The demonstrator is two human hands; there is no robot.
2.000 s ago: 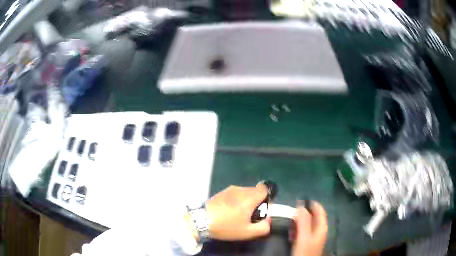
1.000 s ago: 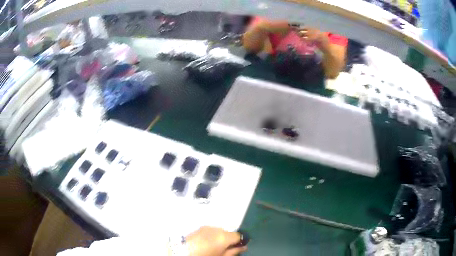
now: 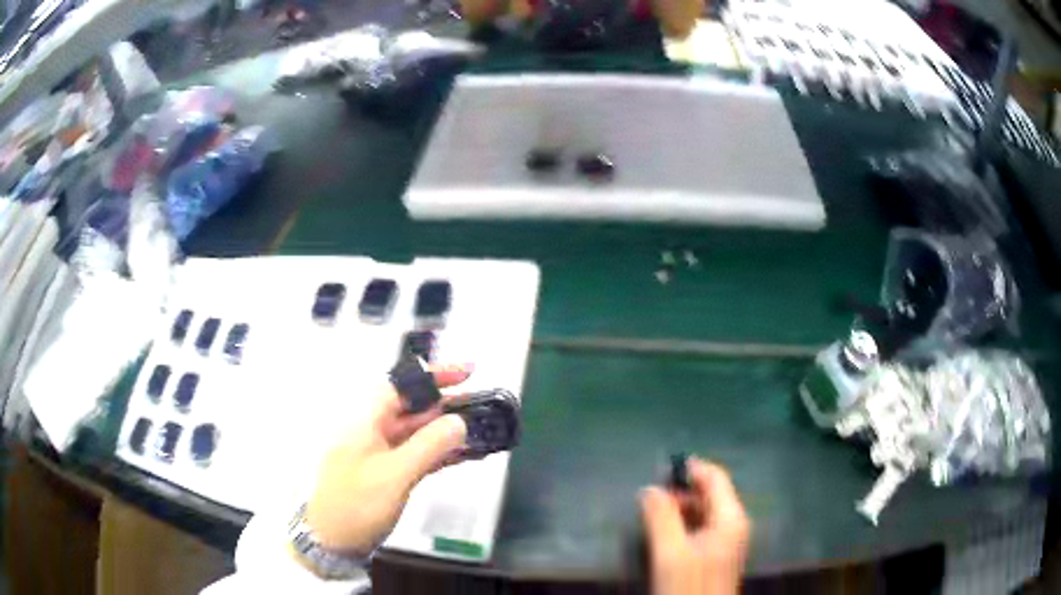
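My left hand (image 3: 378, 459) is over the right part of a white foam tray (image 3: 273, 407) that holds dark watch cases. It grips a dark rounded watch case (image 3: 489, 423) at the thumb, and a short black piece, perhaps a strap half (image 3: 414, 385), stands between its fingers. Whether the two are joined cannot be told. My right hand (image 3: 700, 529), cut off by the bottom edge, pinches a small black piece (image 3: 679, 470), perhaps a strap half, above the green mat (image 3: 593, 500). The hands are apart.
A pale foam pad (image 3: 686, 140) lies at the back with two dark items. Small white bits (image 3: 675, 263) lie before it. At right are a squat bottle (image 3: 826, 386), a bag of white straps (image 3: 977, 413) and a dark bag (image 3: 948, 279). Clear plastic bags (image 3: 215, 169) lie at left.
The white strap between my hands two seconds ago is gone from them. The pad has one more dark item, and the tray's second row shows one case fewer. My right hand is back in view.
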